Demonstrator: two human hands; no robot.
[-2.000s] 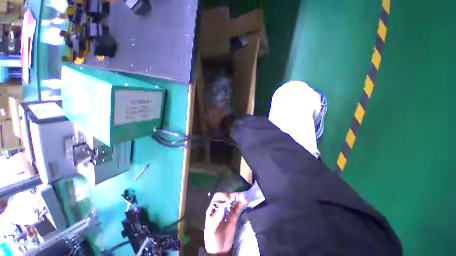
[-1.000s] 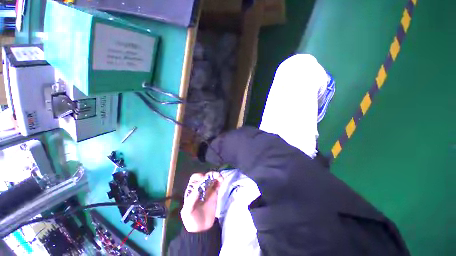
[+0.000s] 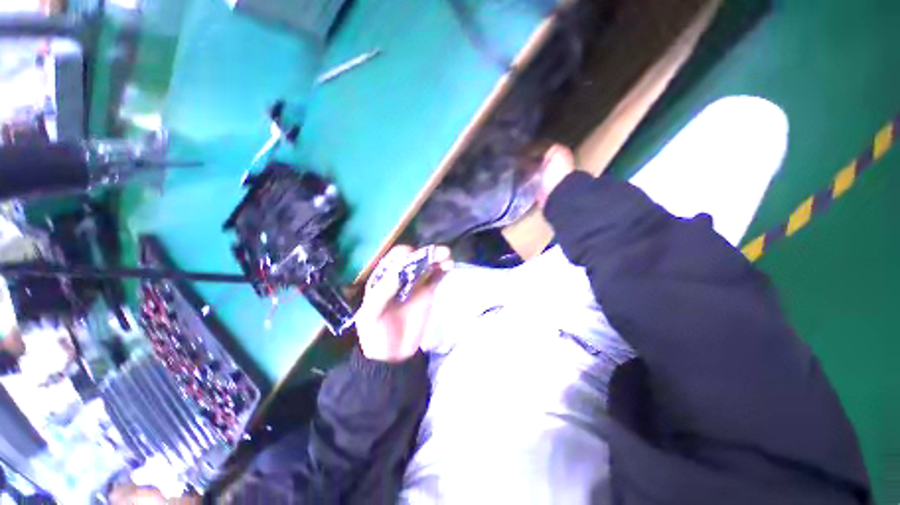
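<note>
My left hand (image 3: 390,311) is palm up over my lap, beside the bench edge. It holds small silver-and-black parts (image 3: 416,271), blurred in the palm and fingers. My right hand (image 3: 556,170) is at the open carton (image 3: 651,94) under the bench, fingers bent. A thin dark strand runs below it, and I cannot tell whether the hand grips anything. A black chassis (image 3: 286,222) with metal bits and some red lies on the green bench (image 3: 395,128) near its edge. Clear, crumpled-looking material (image 3: 454,207) shows in the carton.
A thin rod (image 3: 350,65) and a small black piece (image 3: 283,123) lie on the bench. A dark tray (image 3: 197,360) of red and silver parts is at lower left. A dark cylinder with a thin shaft (image 3: 59,170) is at far left. My white-clad leg (image 3: 725,158) is at right.
The view has turned and shifted toward the chassis and lower bench. My right hand, hidden at the carton before, now shows beside its edge. My left hand still holds the small parts.
</note>
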